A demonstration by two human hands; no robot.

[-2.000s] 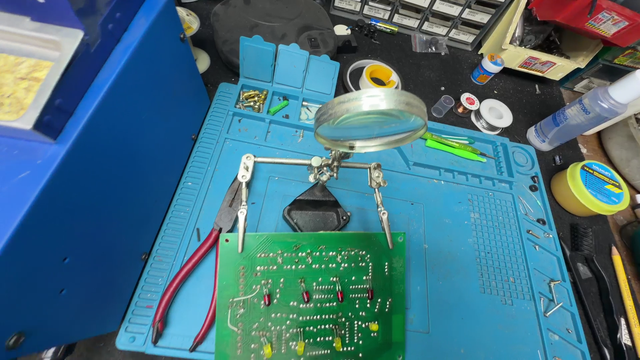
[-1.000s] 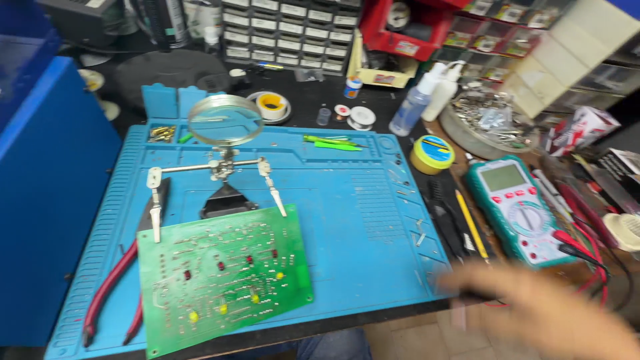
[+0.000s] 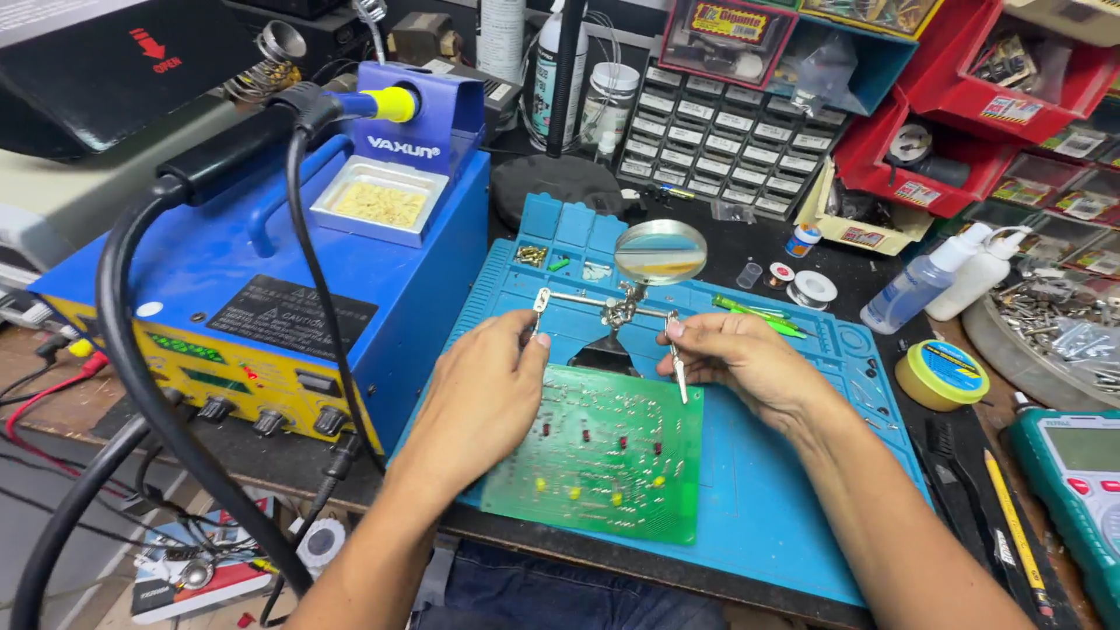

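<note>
A green circuit board (image 3: 604, 455) with red and yellow parts hangs tilted from the alligator clips of a helping-hands stand (image 3: 619, 308). My left hand (image 3: 490, 385) grips the left clip between thumb and fingers; much of that clip is hidden. With thumb and fingertips my right hand (image 3: 731, 354) pinches the right alligator clip (image 3: 680, 372), whose jaws meet the board's upper right corner. The stand's round magnifying glass (image 3: 661, 252) sits above, between the hands. Beneath everything lies a blue silicone work mat (image 3: 770, 499). The red-handled pliers are out of sight.
A blue soldering station (image 3: 429, 306) with its iron holder stands close on the left. Green tweezers (image 3: 761, 315), solder spools (image 3: 811, 290) and a yellow tub (image 3: 942, 374) lie beyond my right hand. A multimeter (image 3: 1072, 490), a pencil (image 3: 1017, 525) and a brush (image 3: 958, 472) are at the right.
Both hands are now at the two clips; one second ago only a blurred hand showed at the lower right. The view has swung left since then, bringing the soldering station into sight.
</note>
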